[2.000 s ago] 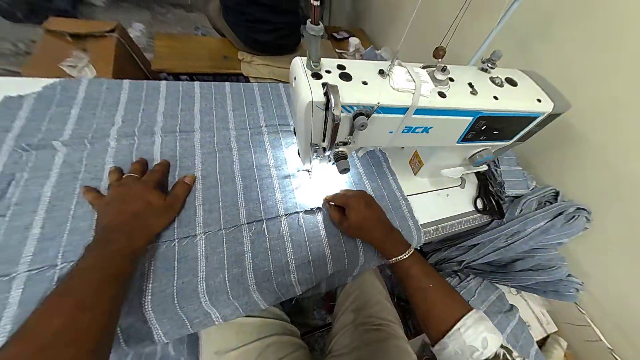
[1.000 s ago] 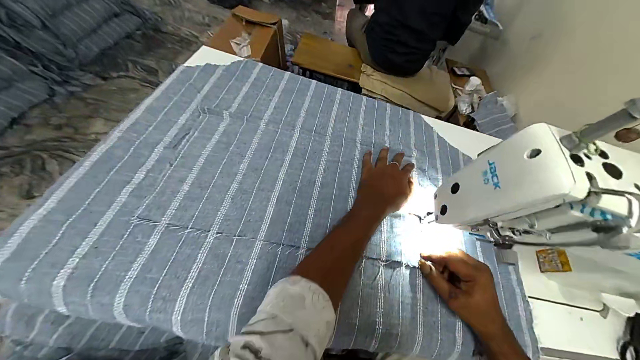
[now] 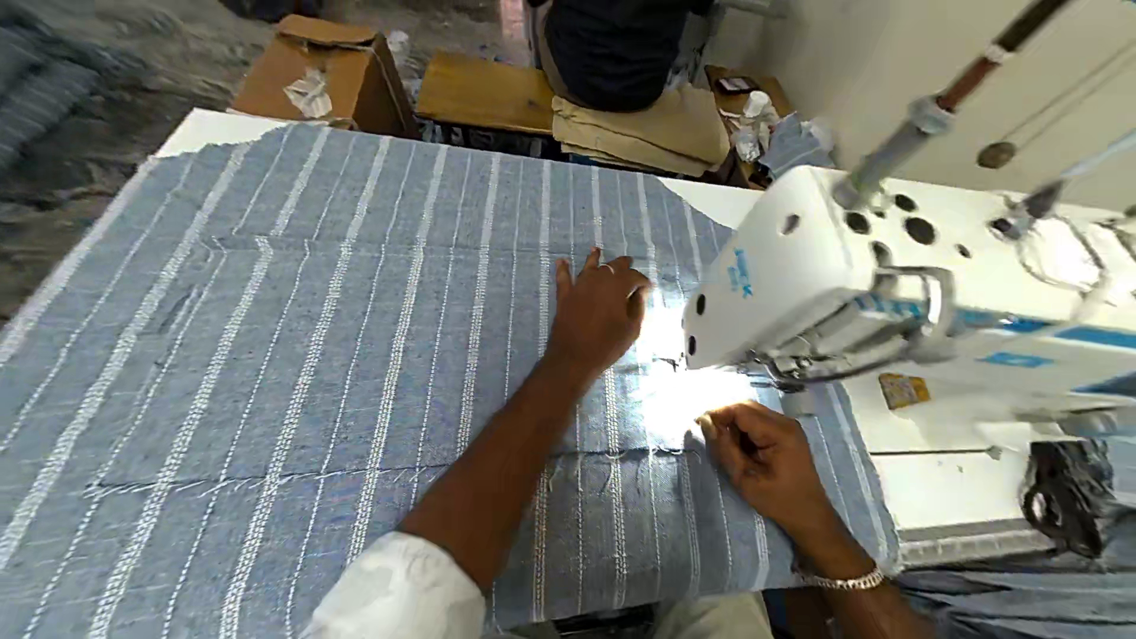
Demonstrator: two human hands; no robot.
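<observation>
A blue-grey fabric with white stripes (image 3: 355, 355) lies spread over the white sewing table, a frayed seam running across it. The head of a white industrial sewing machine (image 3: 781, 266) stands over its right part, and a bright lamp lights the cloth below; glare hides the needle area. My left hand (image 3: 599, 306), a ring on one finger, rests on the fabric left of the machine head, fingers bent. Just in front of the lit spot, my right hand (image 3: 763, 453) pinches the fabric at the seam between thumb and forefinger.
Beyond the table are a cardboard box (image 3: 328, 75), a wooden bench (image 3: 486, 91) and a seated person in dark clothes (image 3: 612, 49). More striped fabric (image 3: 1021, 595) is bunched at the lower right. A thread stand rod (image 3: 958, 98) rises above the machine.
My left hand has moved from the fabric's left part to beside the machine head. My right hand stays near the lit spot. The view has swung between frames.
</observation>
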